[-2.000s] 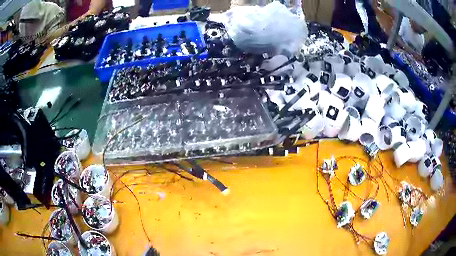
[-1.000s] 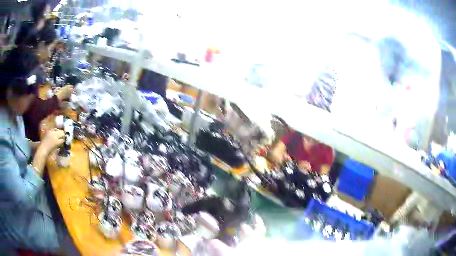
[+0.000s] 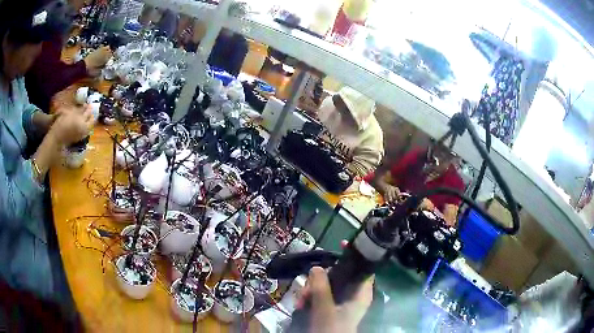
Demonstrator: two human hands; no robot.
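My right hand (image 3: 335, 309) is at the bottom edge, partly cut off. Its fingers are wrapped around the thick black electric screwdriver (image 3: 352, 270), which leans to the upper right. A pale band and black cord show at its upper end; its tip is hidden. White round camera housings (image 3: 135, 276) stand in a cluster to the left of the hand, open tops showing boards and thin wires. Black antennas (image 3: 190, 255) stick up from several of them. A dark curved piece (image 3: 299, 263) lies between housings and screwdriver. My left hand is not in view.
A worker (image 3: 26, 162) sits at the left, hands on a housing. Others sit across the bench (image 3: 71, 227). A shelf rail (image 3: 404, 104) and posts cross the view. A thick black cord (image 3: 501, 188) loops at the right, above a blue bin (image 3: 456, 296).
The view has swung from the trays and white shells to the housings and neighbouring workers. My right hand with the screwdriver now shows clearly at the bottom.
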